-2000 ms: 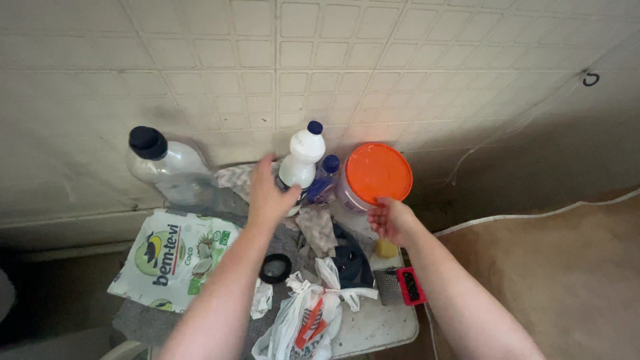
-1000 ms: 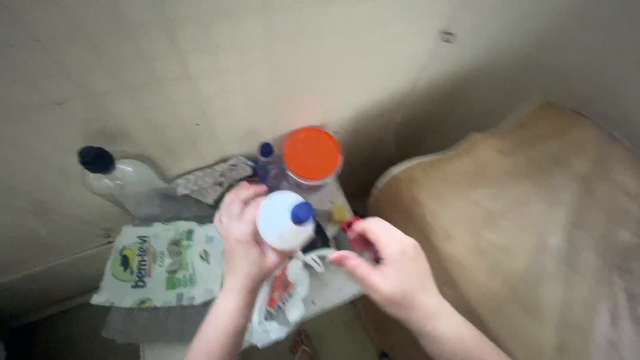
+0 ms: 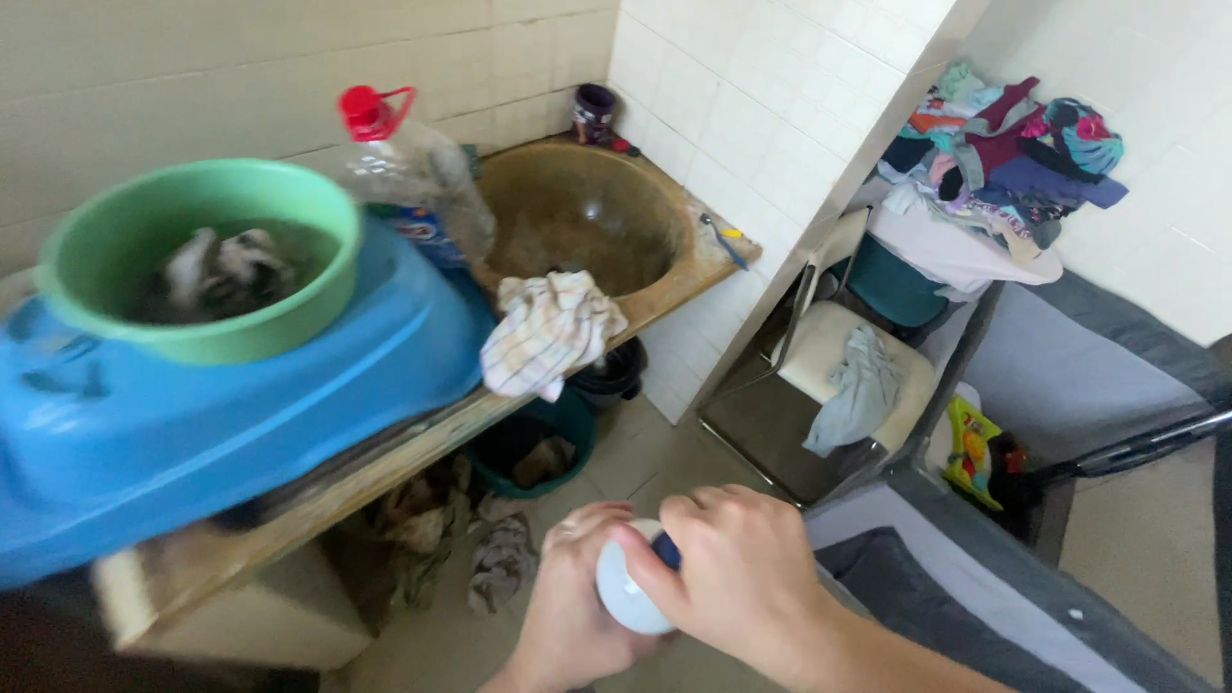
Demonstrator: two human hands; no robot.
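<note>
A white plastic bottle [image 3: 626, 589] with a dark blue cap is between my hands, low in the middle of the view. My left hand [image 3: 577, 602] is wrapped around its body. My right hand [image 3: 736, 568] has its thumb and fingers on the blue cap. Beyond them, a crumpled checked cloth [image 3: 549, 332] hangs over the front edge of a brown sink [image 3: 664, 279]. On the left, a green basin [image 3: 318, 318] holding wet cloth in water sits on an upturned blue plastic tub [image 3: 318, 399].
A clear plastic bottle with a red cap [image 3: 366, 111] and a toothbrush [image 3: 724, 241] lie around the sink. Below are a dark green bucket [image 3: 577, 452] and cloths on the floor. Right stand a chair [image 3: 799, 346], a heaped clothes pile [image 3: 1001, 164] and a grey-framed playpen [image 3: 1020, 568].
My left hand has carried the white bottle away from the cluttered small table. My right hand, apart from the bottle before, is now on its cap. The view has swung to the sink area.
</note>
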